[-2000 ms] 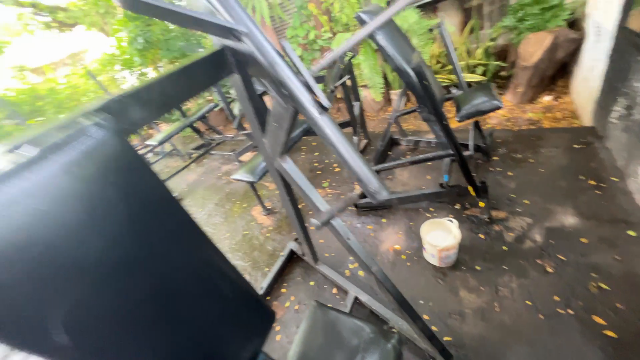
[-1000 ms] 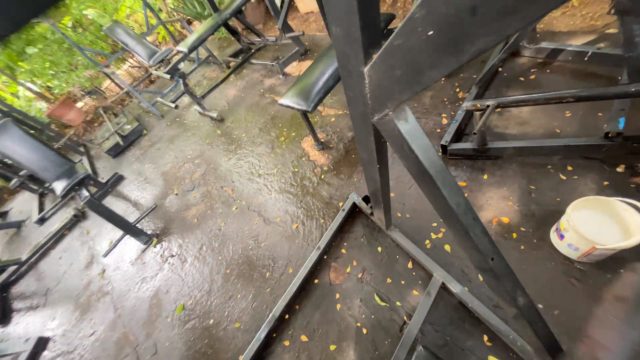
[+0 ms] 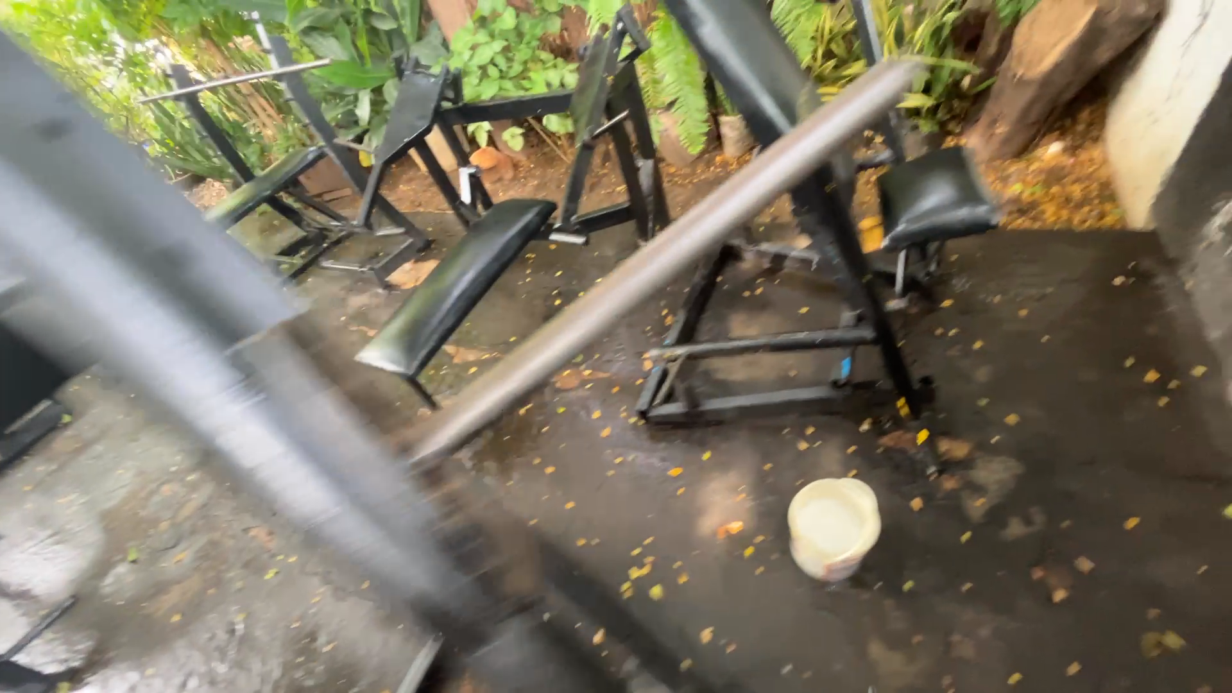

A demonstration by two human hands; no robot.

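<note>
Neither of my hands shows in the head view, so what they hold or touch is hidden. Close in front, a blurred dark metal frame (image 3: 241, 385) of gym equipment slants down from the upper left. From it a grey metal bar (image 3: 664, 255) rises to the upper right. A white plastic bucket (image 3: 834, 529) with pale contents stands upright on the wet floor, right of the frame. Beyond the bar is an exercise machine with a black padded seat (image 3: 938, 197) and a tilted black backrest (image 3: 751, 63).
A black padded bench (image 3: 462, 284) stands behind the bar. More benches and metal frames (image 3: 404, 115) line the planted edge. At the upper right are a cut log (image 3: 1064, 72) and a pale wall (image 3: 1150, 125). Small yellow leaves lie scattered on the wet dark floor (image 3: 1039, 558).
The view has swung up and to the right since a second ago. The bucket, at the right edge then, now appears nearer the middle. No hand shows in any frame.
</note>
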